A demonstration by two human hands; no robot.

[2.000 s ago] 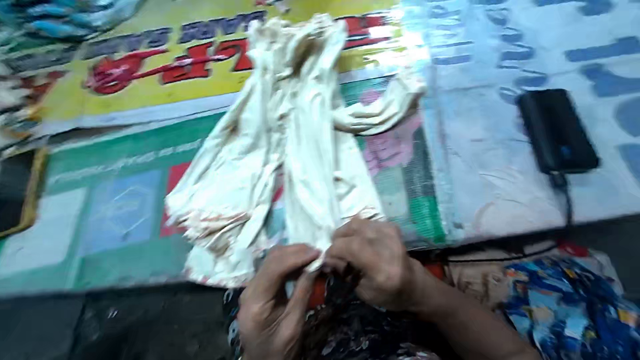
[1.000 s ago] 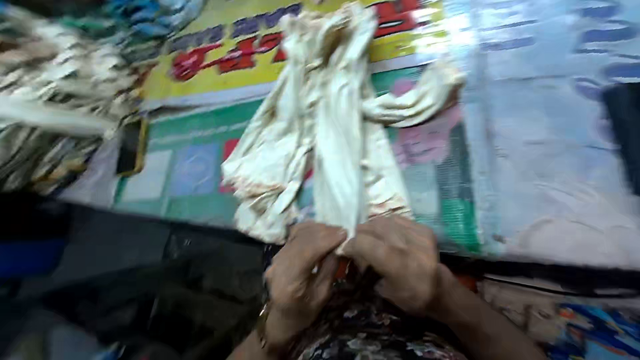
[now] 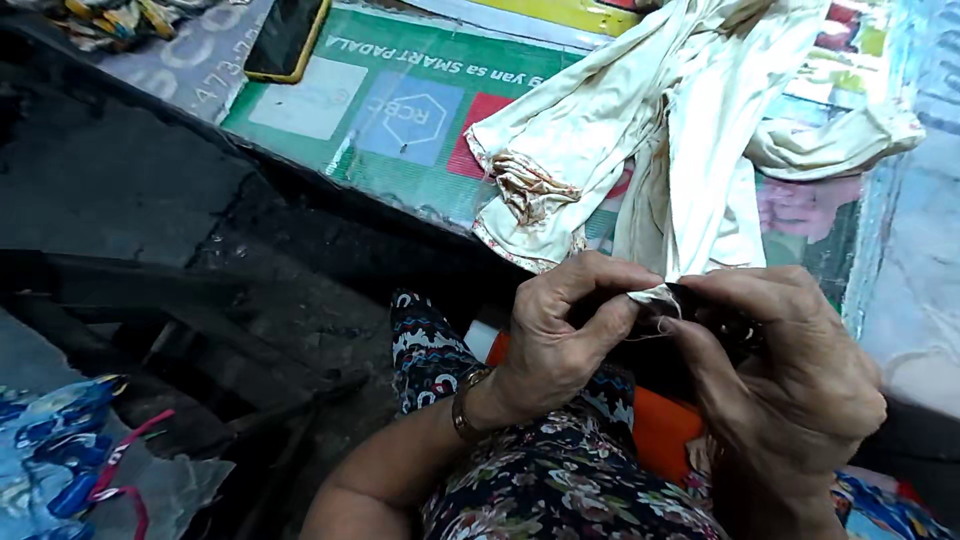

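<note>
A cream cloth garment [image 3: 720,150] with floral-print edging lies on the table, and its near end hangs toward me over the table's edge. My left hand [image 3: 574,330] pinches a corner of that end between thumb and forefinger. Close beside it, my right hand [image 3: 780,367] pinches the same end, the fingertips of both hands nearly meeting. Loose threads hang from the cloth between them. A bunched, gathered part [image 3: 532,187] of the garment rests on its left side.
A phone in a yellow case [image 3: 287,37] lies on the banner-covered table [image 3: 330,150]. Patterned cloth is heaped at the top left. Blue printed fabric [image 3: 52,457] with a red strip is at the lower left, near dark wooden framing [image 3: 150,330].
The view has swung down and to the left, and closer. Both hands still pinch the garment's near end. The black device seen at the right earlier is out of view.
</note>
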